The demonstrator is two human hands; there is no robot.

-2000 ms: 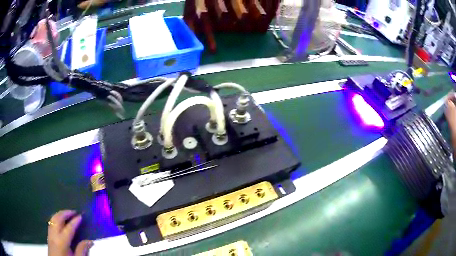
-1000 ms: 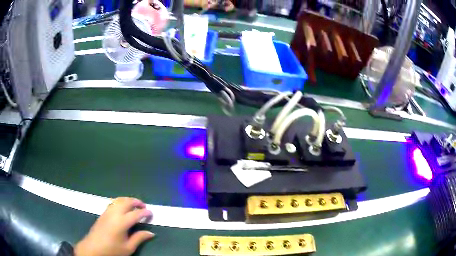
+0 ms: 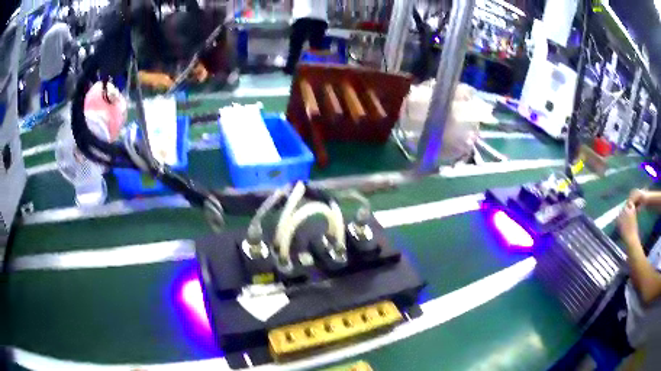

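Neither of my hands shows clearly in the picture. The wide black lamp unit (image 3: 312, 308) lies across the belt, with violet light at its left end. A gold fixture bar (image 3: 335, 332) with a row of several round holes lies along its front edge. A second gold bar (image 3: 355, 367) is mostly cut off by the bottom edge. A white paper piece (image 3: 264, 305) lies on top of the unit with a thin silver tool, blurred, at its upper edge. White hoses (image 3: 310, 210) loop above the unit.
Behind are two blue bins (image 3: 290, 156) with white contents, a brown slotted rack (image 3: 348, 109), a fan (image 3: 85, 167) and a metal post (image 3: 443, 87). At right is a violet-lit unit (image 3: 540, 206), a ribbed metal stack (image 3: 580, 264) and another person's arms (image 3: 638, 246). More people stand further back.
The view has tilted up and turned right since one second ago, so the lamp unit sits lower and further left. My left hand, seen beside the unit before, has left the picture.
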